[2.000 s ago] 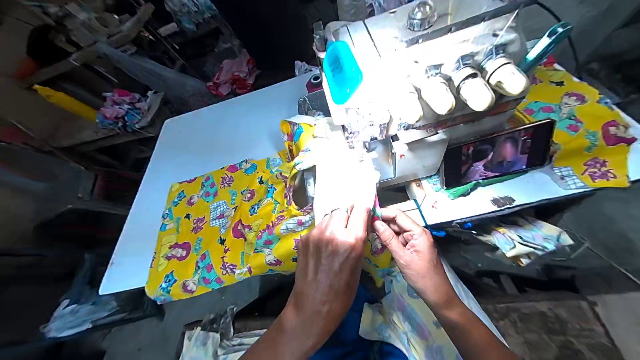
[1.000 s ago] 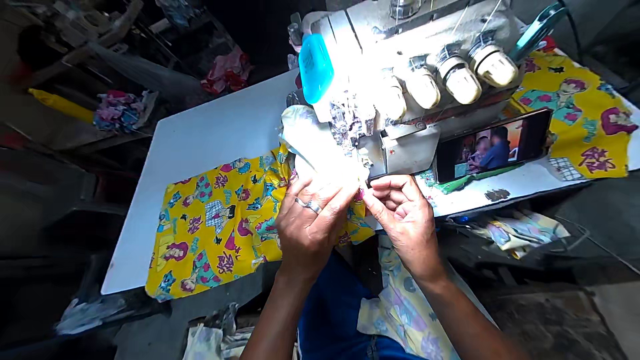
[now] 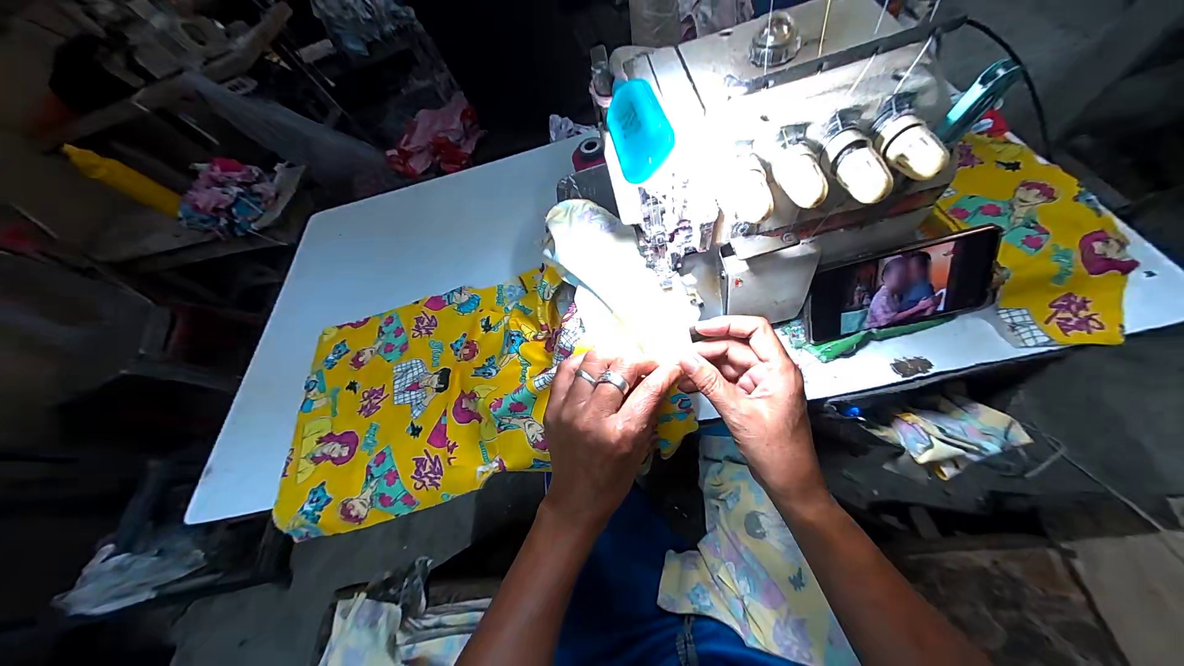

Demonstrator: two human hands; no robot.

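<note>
My left hand (image 3: 606, 421), with rings on its fingers, presses on a pale fabric piece (image 3: 620, 287) that is overexposed by the machine's lamp. My right hand (image 3: 754, 398) pinches the edge of the same fabric between thumb and fingertips, close beside the left. The pale piece lies in front of the presser-foot area of an overlock sewing machine (image 3: 768, 277); its far end curls up left of the foot. Under it and to the left spreads yellow printed fabric (image 3: 398, 407), bunched near my left hand. Glare hides the exact edge in my fingers.
A phone (image 3: 902, 282) showing a video leans against the machine's front. More yellow printed fabric (image 3: 1045, 240) lies at the right of the white table (image 3: 407, 222). A pastel printed cloth (image 3: 749, 555) hangs over my lap. Fabric scraps (image 3: 953, 430) sit below the table's right edge.
The pale fabric's far end has swung left of the presser foot and now curls up there. My right hand's fingers have drawn close beside my left hand at the fabric edge.
</note>
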